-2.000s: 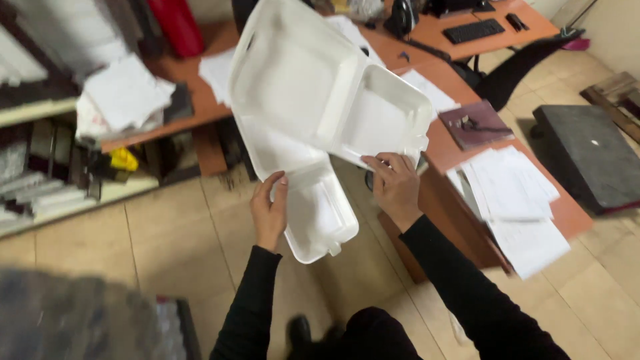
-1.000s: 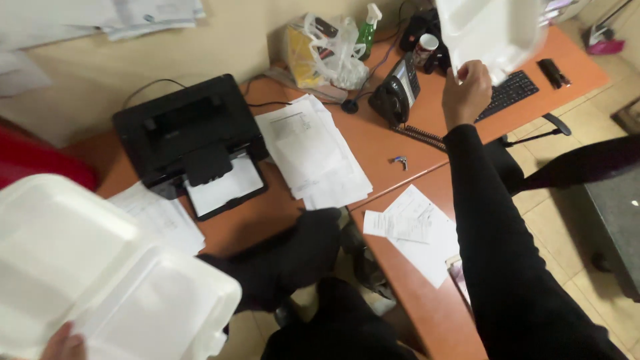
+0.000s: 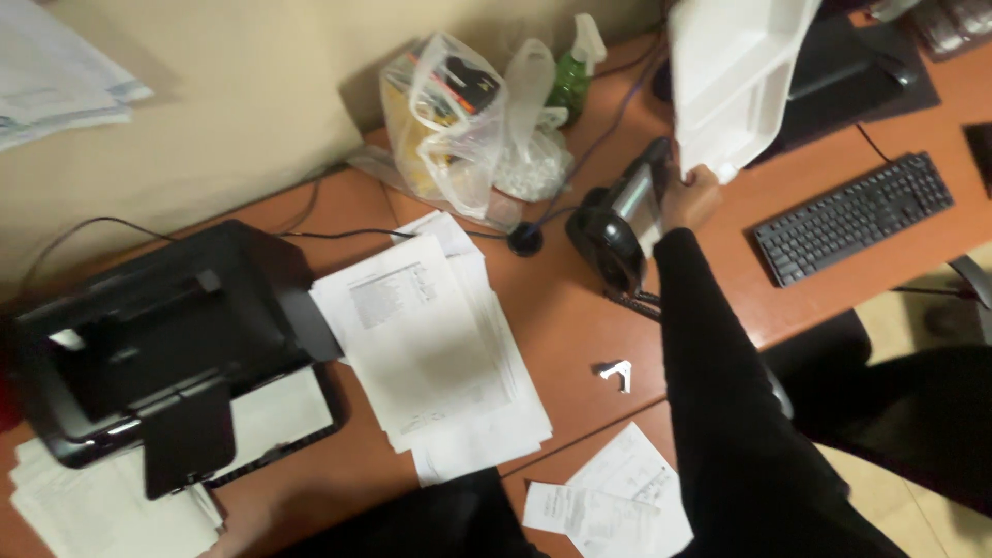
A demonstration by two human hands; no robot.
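At the upper right, my right hand (image 3: 694, 200) grips the edge of an open white foam food container (image 3: 732, 85), tilted upright above the desk. The hand is over the black desk phone (image 3: 624, 217). At the lower left, my left hand (image 3: 252, 518) is a blur near the edge of a stack of papers (image 3: 116, 504), in front of the black printer (image 3: 170, 333); whether it touches or holds anything cannot be told. The second foam container is out of view.
A paper stack (image 3: 434, 349) lies beside the printer. Behind it stand a filled plastic bag (image 3: 446, 124) and a green spray bottle (image 3: 572, 81). A small metallic item (image 3: 618, 375), loose papers (image 3: 620, 504) and a keyboard (image 3: 852, 217) lie on the desk. A cable crosses behind the printer.
Two seconds ago both hands were close together with two foam containers; they moved apart. One second ago my left hand was at the second container, now out of view. The view has swung toward the printer.
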